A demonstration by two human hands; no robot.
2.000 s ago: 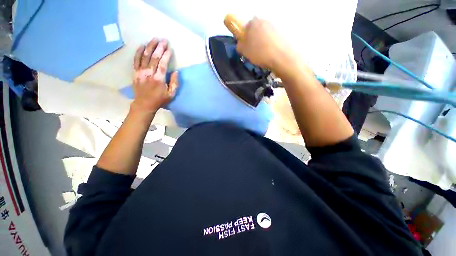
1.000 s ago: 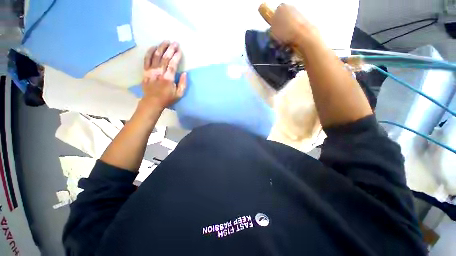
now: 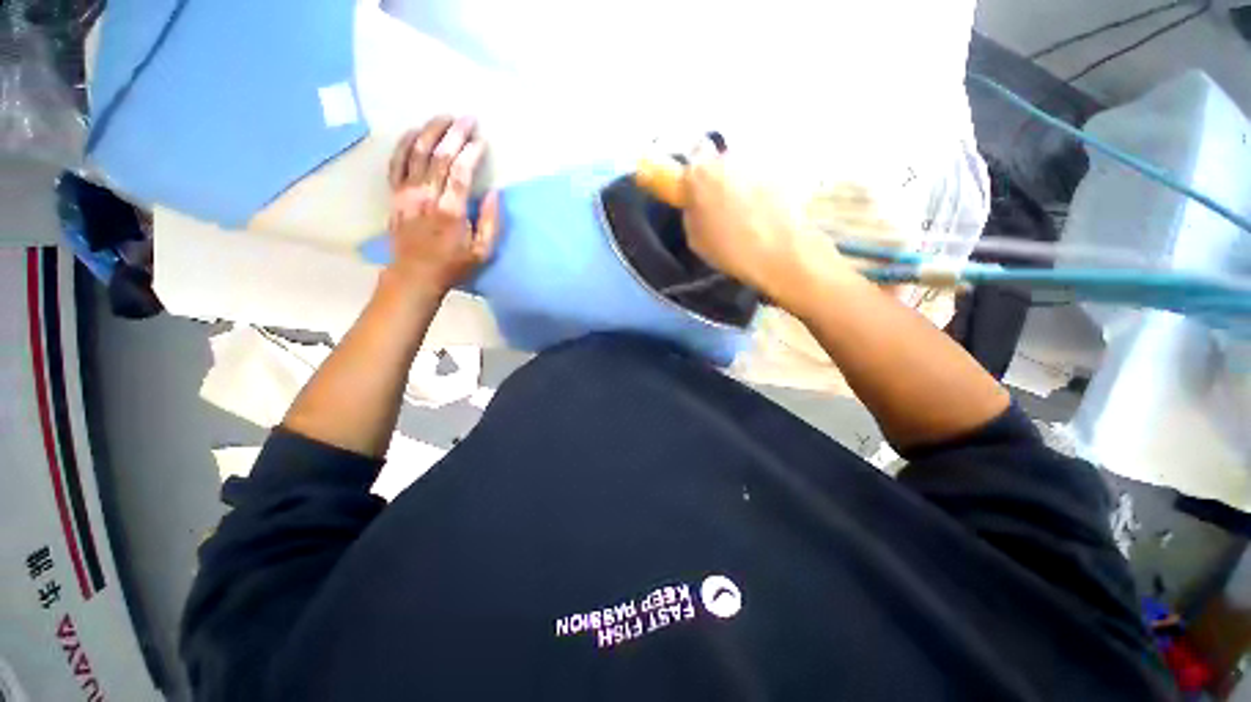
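Note:
A light blue fabric panel (image 3: 549, 261) lies flat on the white-covered ironing table (image 3: 549, 82) close to my body. My left hand (image 3: 441, 206) rests palm down at its left end, fingers slightly apart, holding nothing. My right hand (image 3: 734, 220) is closed around the tan handle of the steam iron (image 3: 672, 268). The iron's dark body covers the right part of the panel. My right hand hides part of the iron and its handle. Another light blue panel (image 3: 227, 103) with a small white square patch (image 3: 338, 104) lies at the upper left.
Blue-green hoses (image 3: 1043, 279) run from the iron to the right. White fabric scraps (image 3: 261, 373) lie below the table's left front edge. A white machine marked HUAYA (image 3: 62, 480) stands at the far left. Pale plastic-like material (image 3: 1152, 288) is at the right.
The iron was on the panel, then lifted off to the upper right, showing a small white patch. Now it is back over the panel's right part. My left hand has barely moved.

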